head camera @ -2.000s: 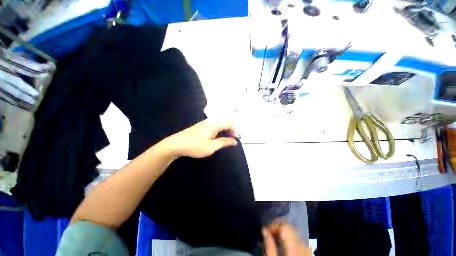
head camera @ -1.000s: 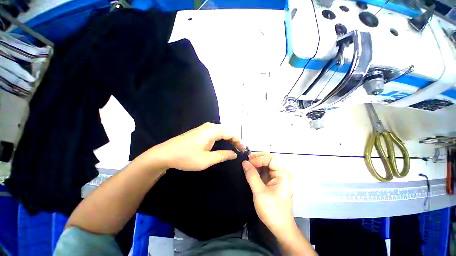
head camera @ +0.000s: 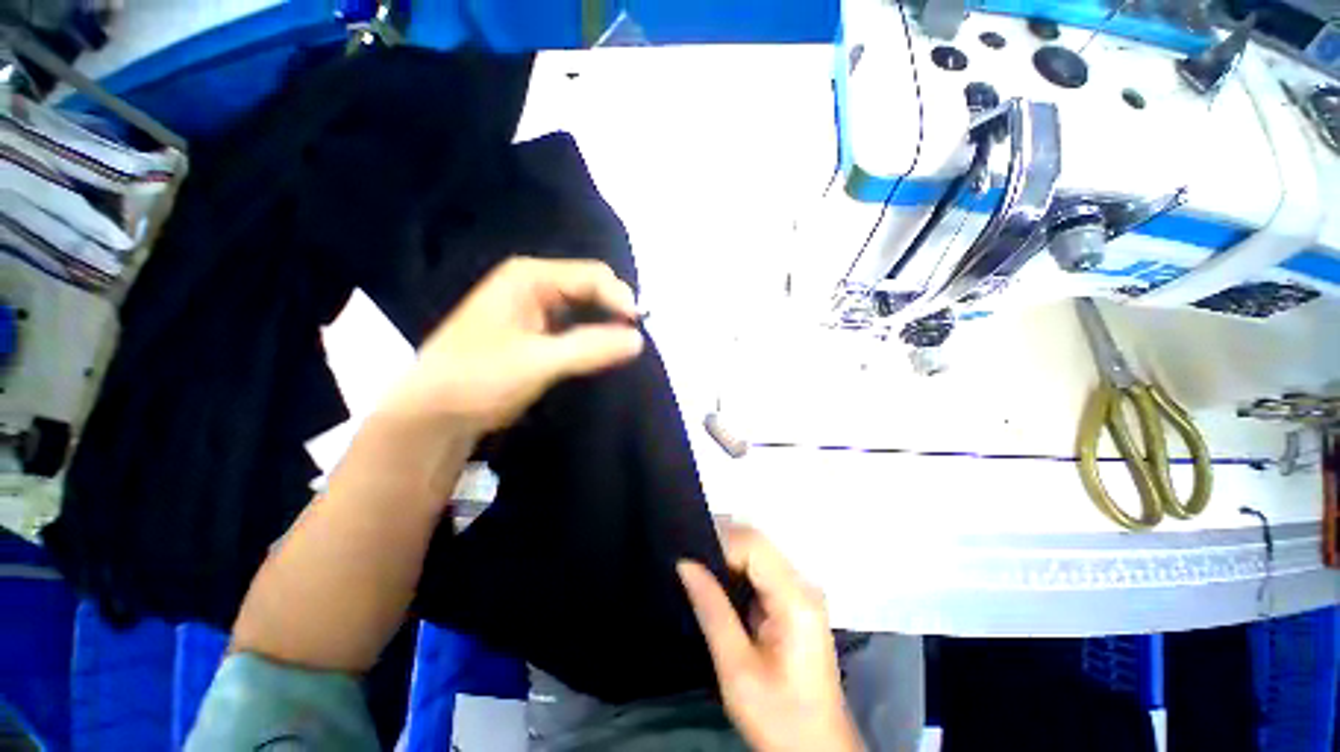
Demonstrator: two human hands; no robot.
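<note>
The large black cloth (head camera: 588, 485) lies over the left part of the table and hangs over its front edge. My left hand (head camera: 537, 338) pinches its right-hand border between thumb and fingers, left of the needle area (head camera: 867, 312). My right hand (head camera: 764, 632) holds the same border lower down, near the table's front edge. The border runs fairly straight between the two hands. The sewing machine (head camera: 1088, 162) is right of the cloth, not touching it. A small greyish piece (head camera: 726, 434) lies on the table right of the cloth edge.
Scissors with gold loop handles (head camera: 1143, 448) lie right of the needle. A measuring strip (head camera: 1088, 567) runs along the table's front edge. Blue bins with black pieces (head camera: 1132, 669) are below the table. White striped items (head camera: 74, 191) lie at the far left. A thin dark thread (head camera: 1261, 558) is at the right.
My hands have moved apart along the cloth border, the left up and the right down towards the table's front edge. The small greyish piece now shows on the table where the hands were.
</note>
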